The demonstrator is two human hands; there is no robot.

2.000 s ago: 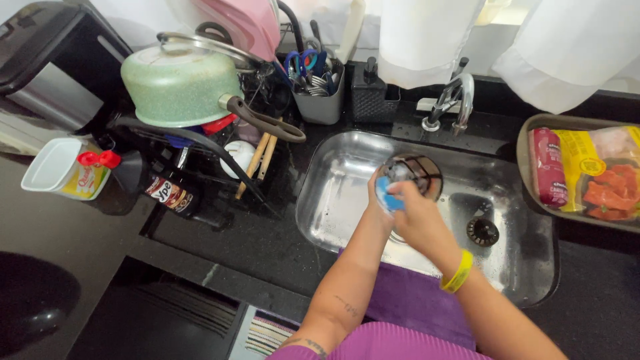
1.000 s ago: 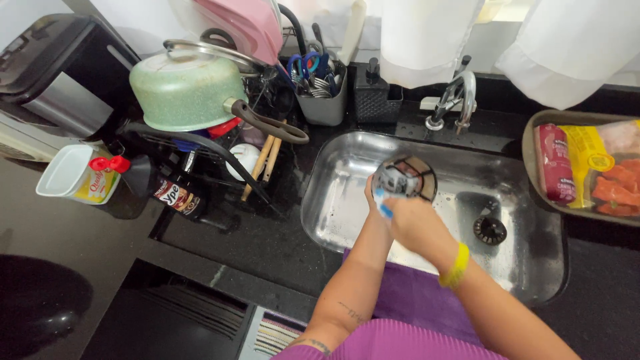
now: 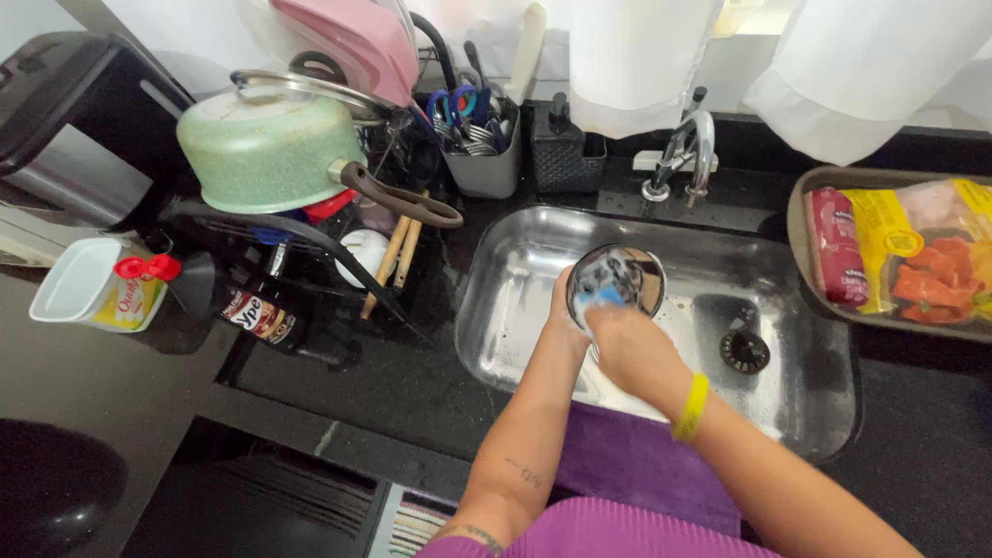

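Observation:
Over the steel sink, my left hand holds a round, dark, glossy vessel by its left side, with its mouth tilted up toward me. White suds coat its inside. My right hand, with a yellow wristband, grips a blue sponge or cloth and presses it into the near part of the mouth. Most of the left fingers are hidden behind the vessel. The faucet stands behind the sink, and a black drain strainer lies to the right of my hands.
Left of the sink, a dish rack bears a green saucepan. A dark detergent bottle and a plastic tub stand beside it. Behind are a cutlery holder and black dispenser. A tray of packaged food sits right.
Both hands stay over the sink with the vessel. The vessel's mouth faces the view more openly than two seconds ago, and the right hand with the blue sponge or cloth has shifted slightly at it.

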